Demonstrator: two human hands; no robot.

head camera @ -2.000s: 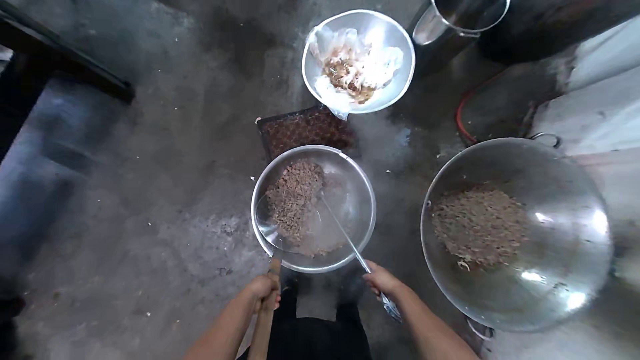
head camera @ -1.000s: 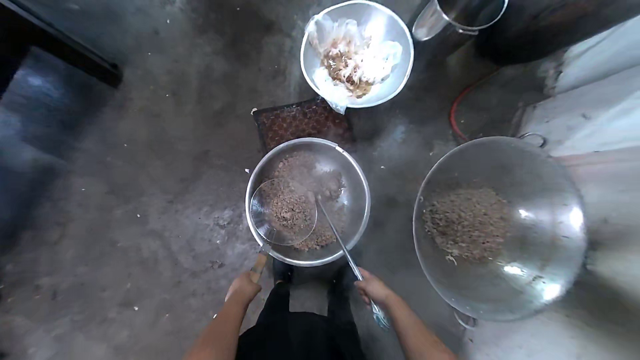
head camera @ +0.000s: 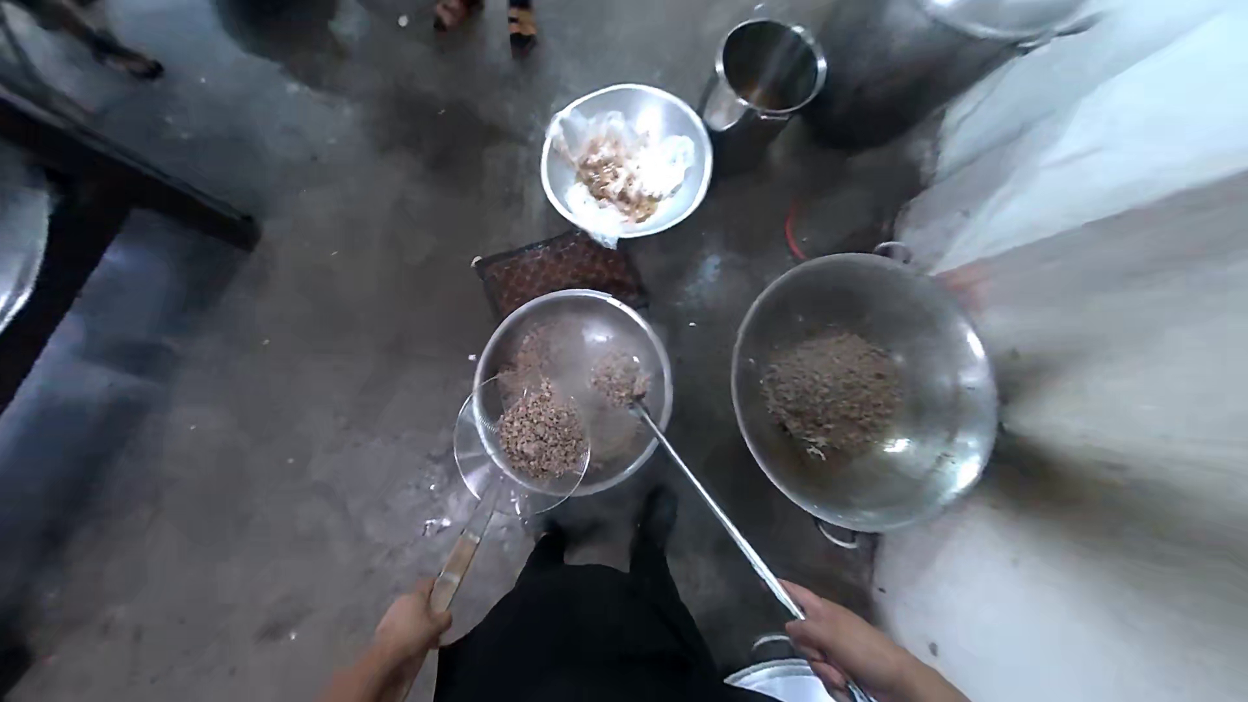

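Note:
My left hand (head camera: 411, 624) grips the wooden handle of a round mesh strainer (head camera: 474, 458), which overlaps the near left rim of a metal basin (head camera: 655, 341). Brown, crumbly food (head camera: 542, 432) lies in the strainer. My right hand (head camera: 837, 634) is closed around the long metal handle of a ladle (head camera: 720, 515); its head is over the basin and holds a heap of the same food (head camera: 618, 378). More of the food shows in the basin. To the right, a large metal wok (head camera: 931, 390) holds a mound of similar brown food (head camera: 834, 390).
Beyond the basin lie a brown patterned mat (head camera: 551, 275) and a metal bowl (head camera: 694, 156) with plastic and food scraps. A metal pot (head camera: 770, 63) stands behind. A dark frame (head camera: 127, 180) is at the left, a pale wall (head camera: 1102, 409) at the right. Someone's feet (head camera: 522, 24) show at the top.
The strainer has moved from inside the basin to over its near left rim, with food in it. The ladle's head now shows heaped with food. The view has shifted.

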